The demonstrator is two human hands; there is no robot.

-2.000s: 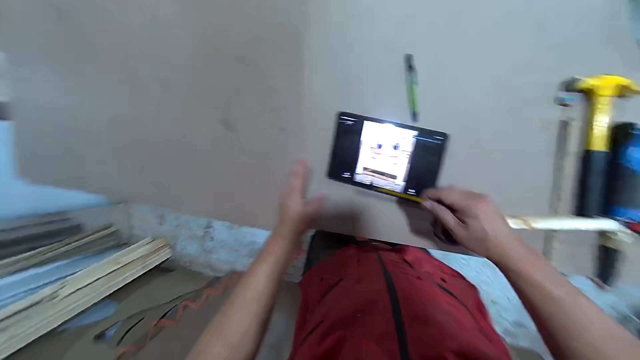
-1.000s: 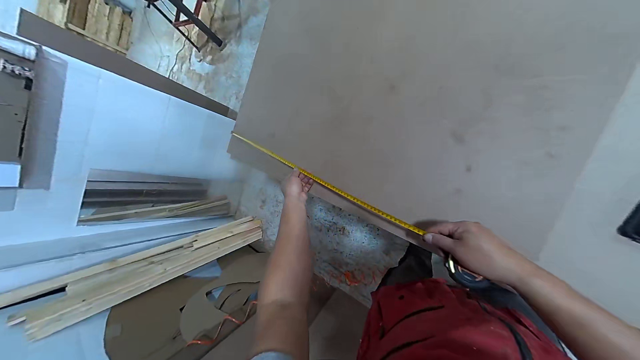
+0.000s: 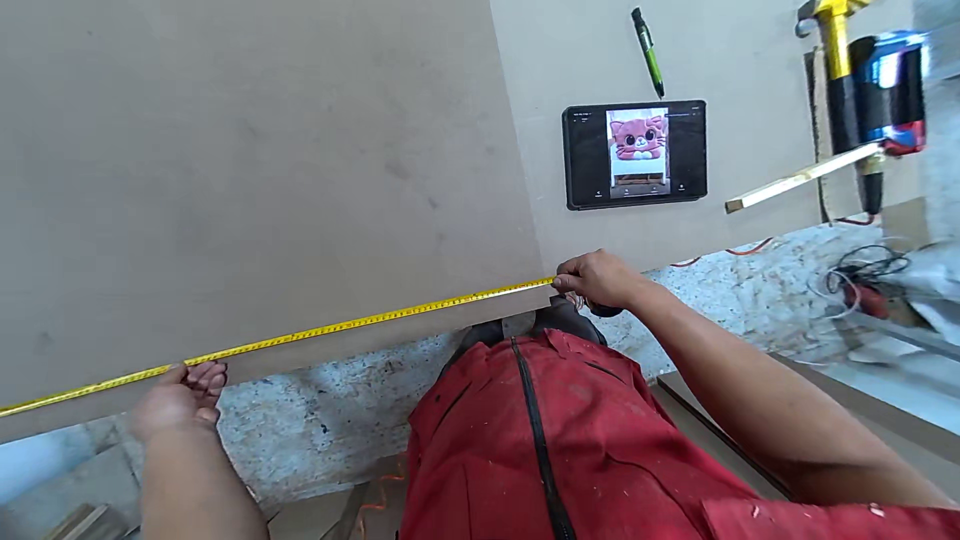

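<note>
A yellow tape measure blade (image 3: 367,321) lies stretched along the near edge of a large brown board (image 3: 300,172). My left hand (image 3: 184,397) is at the board's edge at the lower left, its fingers at the blade, palm partly turned up. At the blade's right part, my right hand (image 3: 596,281) pinches it between thumb and fingers, with the dark tape case partly hidden beneath the hand. Beyond my right hand a tablet (image 3: 636,154) shows a picture of a pink cat-shaped object. A green and black pen (image 3: 649,52) lies just past the tablet.
To the right lie a yellow and black hammer (image 3: 838,67), a thin wooden strip (image 3: 802,178) and a dark blue and red tool (image 3: 892,90), partly blurred. Cables (image 3: 862,270) rest on the floor at the right. Wood pieces (image 3: 82,523) show at the lower left.
Two seconds ago my right hand was at the tablet; now it holds the tape blade, which came into sight stretched out one second ago. The view has swung left and back right.
</note>
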